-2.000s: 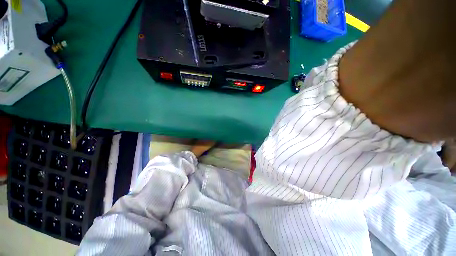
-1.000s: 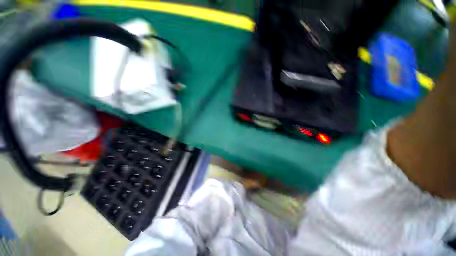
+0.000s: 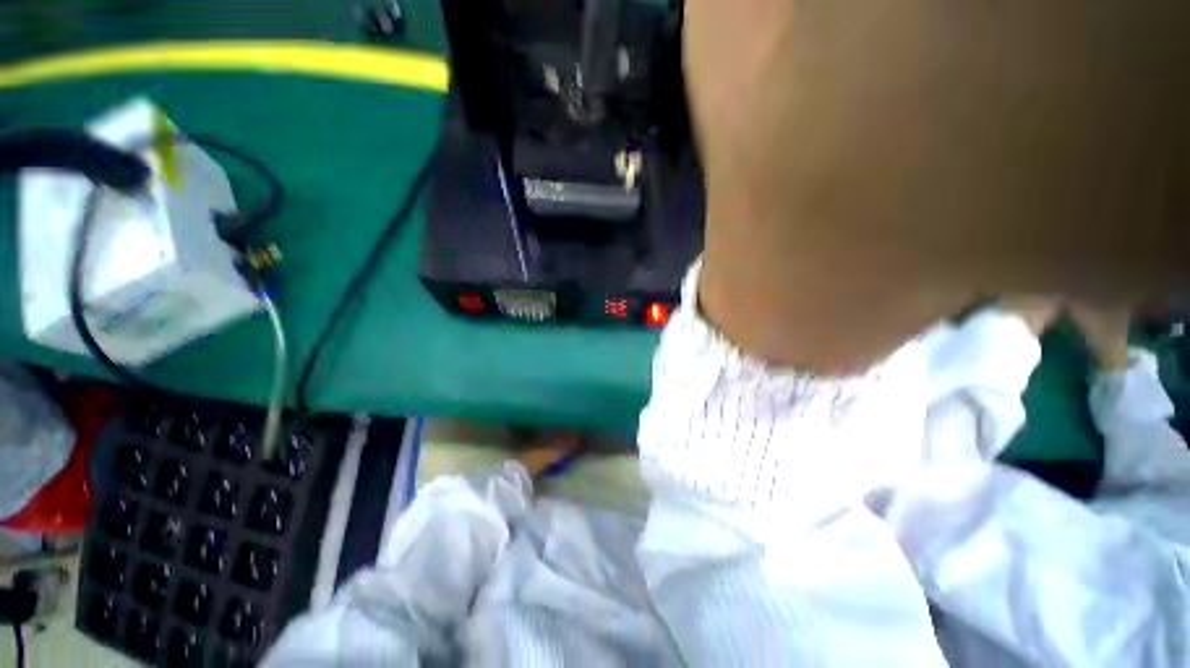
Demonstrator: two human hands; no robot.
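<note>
The black press [image 3: 561, 255] stands on the bench, its head with a silver lower edge [image 3: 581, 198] above the base. Red lights show on its front. My right forearm and white striped cuff fill the upper right; the hand is cut off by the top edge. My left sleeve lies low in front of me, and a small blurred bit of skin, seemingly my left hand [image 3: 555, 452], shows below the bench edge; its fingers are unclear.
A white equipment box [image 3: 131, 268] with cable and clear tube stands left of the press. A black blister tray [image 3: 196, 529] with parts is at lower left. A yellow line [image 3: 248, 56] crosses the green bench. Another person's hands [image 3: 1107, 337] and white sleeves are at right.
The view swung right, then partly back. My right forearm now covers more of the upper right, hiding the blue bin. Another person's hands now show at right.
</note>
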